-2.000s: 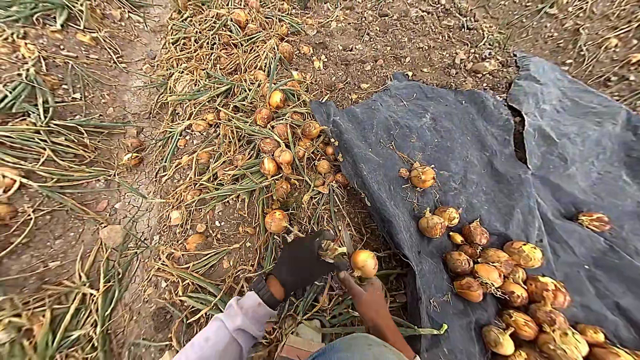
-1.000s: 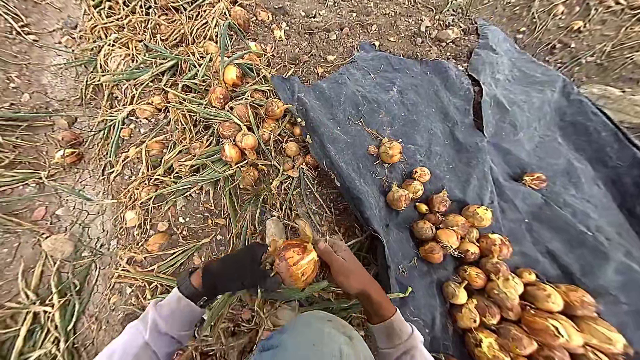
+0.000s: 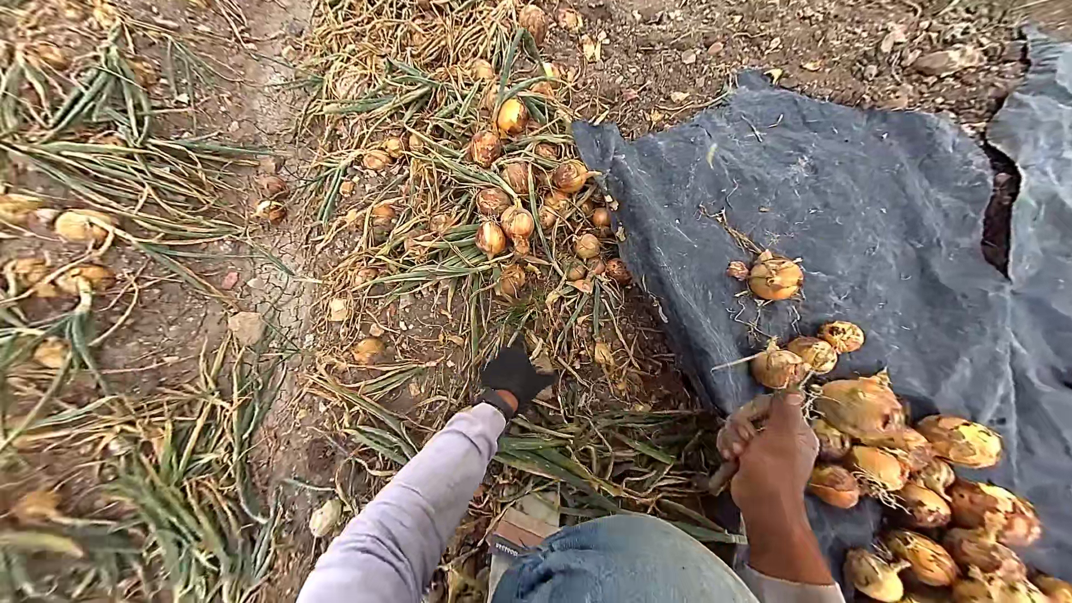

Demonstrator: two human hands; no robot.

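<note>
My left hand (image 3: 517,377), in a dark glove, reaches down over the soil and dry leaves just below a cluster of pulled onions (image 3: 504,219); its fingers are partly hidden, and whether it holds anything cannot be told. My bare right hand (image 3: 772,452) is at the near left edge of the dark fabric sheet (image 3: 846,193), its fingers curled, beside the onion pile (image 3: 921,494). Just beyond its fingers an onion with a dry stalk (image 3: 779,367) lies next to two smaller ones. Whether the right hand grips something is unclear.
A lone onion (image 3: 775,276) lies farther up the sheet, which has a tear (image 3: 1001,209) at right. Green and dry onion tops (image 3: 126,193) cover the ground at left, past a bare soil strip (image 3: 280,251). My denim-covered knee (image 3: 624,561) is at the bottom.
A second ago both hands were together at a large onion above the knee. They have since parted: the left is forward over the soil, the right beside the pile on the sheet.
</note>
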